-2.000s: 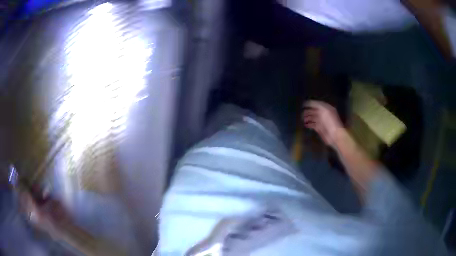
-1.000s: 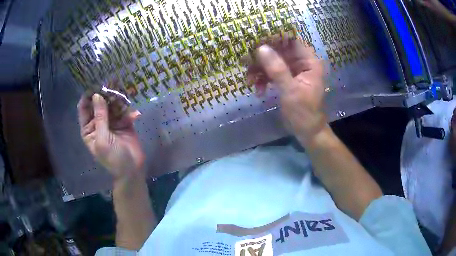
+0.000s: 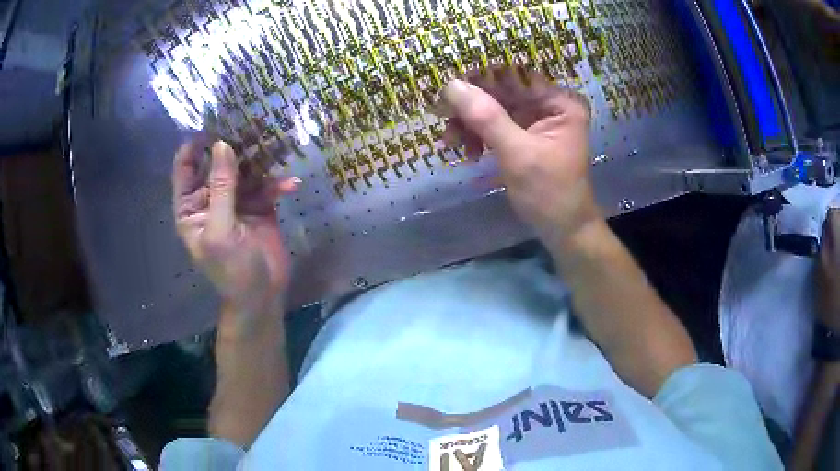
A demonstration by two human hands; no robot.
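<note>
A patterned part sheet [image 3: 368,87], with repeated rows of small gold-brown shapes, spans the upper middle above the silver perforated table [image 3: 336,262]. My left hand [image 3: 230,207] pinches the near left part of the sheet between thumb and fingers. My right hand [image 3: 520,138] pinches the sheet's near side at the right, its fingers partly hidden behind the thumb and sheet. The sheet's left part shows strong glare. More patterned parts [image 3: 640,78] lie on the table further right.
Blue roller-like bars [image 3: 741,78] and a metal rail stand at the right. A black handle [image 3: 794,243] and a large white round thing [image 3: 760,294] are below them. Another person's arm [image 3: 815,405] shows at the right edge. The table's near edge runs in front of my body.
The view has swung from the floor and a yellow piece back to the table. Since one second ago, my left hand has moved slightly right and up, and the sheet's left part has shifted with it.
</note>
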